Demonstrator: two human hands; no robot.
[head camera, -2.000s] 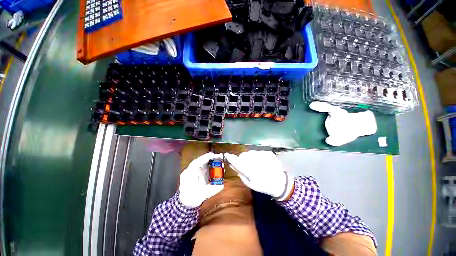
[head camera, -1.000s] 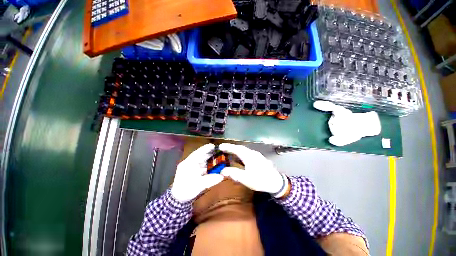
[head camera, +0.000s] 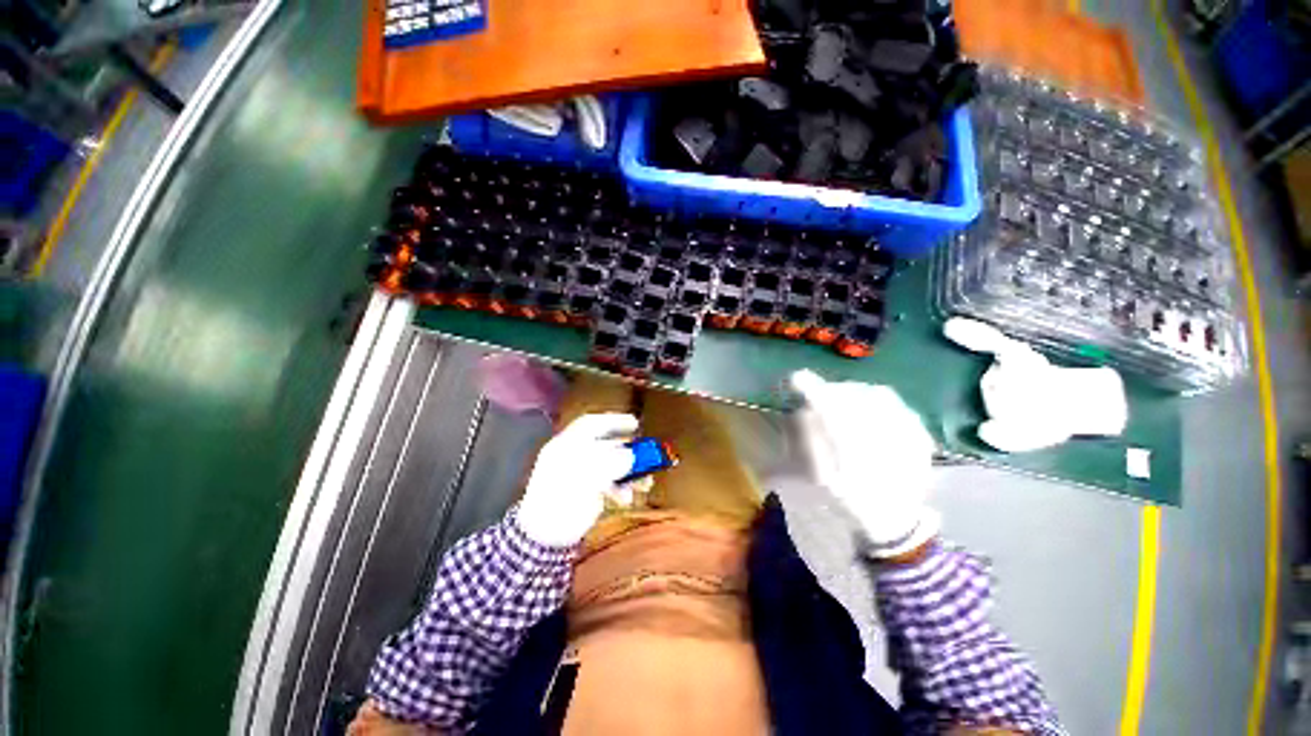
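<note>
My left hand (head camera: 572, 480), in a white glove, holds a small unit (head camera: 650, 457) over my lap. The unit shows a blue face with a little orange at its right end. My right hand (head camera: 867, 453), also gloved in white, is away from the unit to the right, at the bench's front edge. It is blurred, and whether its fingers hold anything cannot be told. Rows of black units (head camera: 647, 295) with orange lower edges stand on the bench in front of me.
Behind the rows are a blue bin (head camera: 805, 201) of black parts and an orange board (head camera: 561, 55) with blue-and-white parts (head camera: 431, 17). Clear blister trays (head camera: 1093, 230) and a spare white glove (head camera: 1052, 398) lie at the right. A green conveyor (head camera: 187, 360) runs along the left.
My right hand has left the unit and moved right and up towards the bench edge. My left hand keeps the unit, now turned with its blue face showing. The view has shifted and tilted.
</note>
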